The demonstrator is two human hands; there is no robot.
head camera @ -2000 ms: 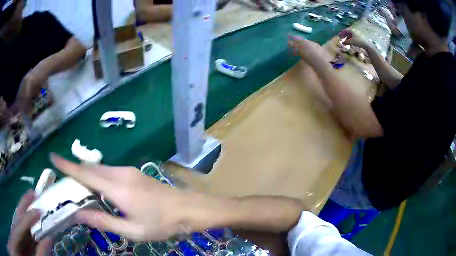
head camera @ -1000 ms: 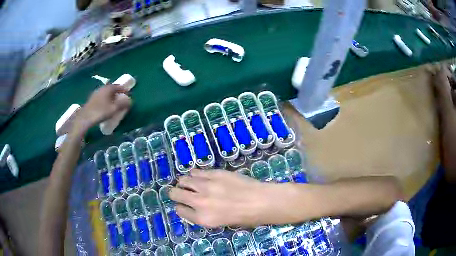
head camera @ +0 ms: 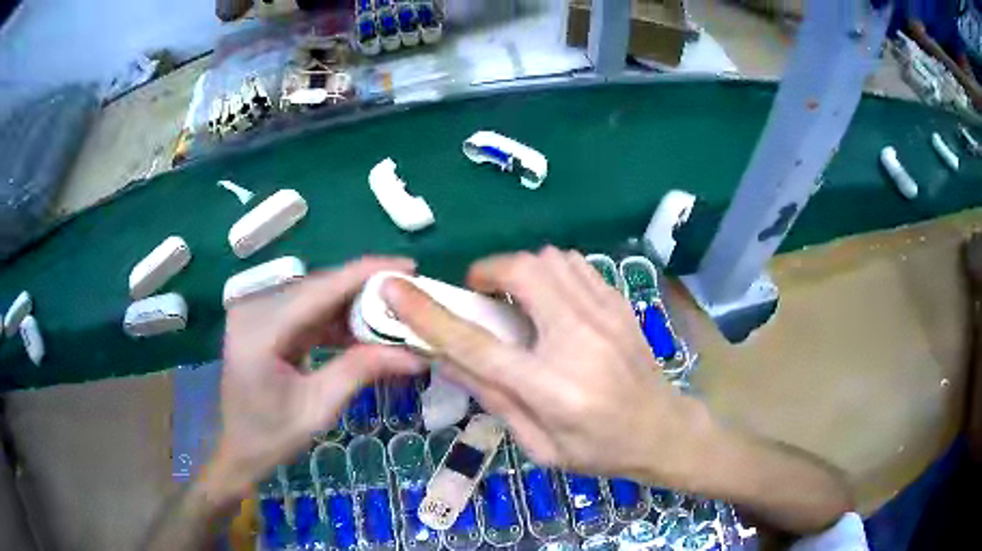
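Note:
My left hand [head camera: 312,366] and my right hand [head camera: 571,366] hold a white rounded housing [head camera: 458,309] between them above the tray. The left fingers grip its left end, and a right finger presses on its top near that end. A dark gap shows along its lower left rim. Below the hands, a beige bracket with a dark window [head camera: 465,471] lies tilted on rows of half-assembled units [head camera: 499,506] with blue batteries and green boards. Another small white piece [head camera: 444,403] shows just under the hands, partly hidden.
A green conveyor belt [head camera: 323,151] crosses the view, with assembled housings [head camera: 267,223] at left and a curved white cover [head camera: 400,196] mid-belt. A pale metal post [head camera: 797,140] stands at right beside the brown worktop [head camera: 861,312]. More trayed units [head camera: 398,24] lie beyond the belt.
My left hand has come back from the belt and my right hand has lifted from the tray. Both now hold a white housing. The bracket now shows on the units.

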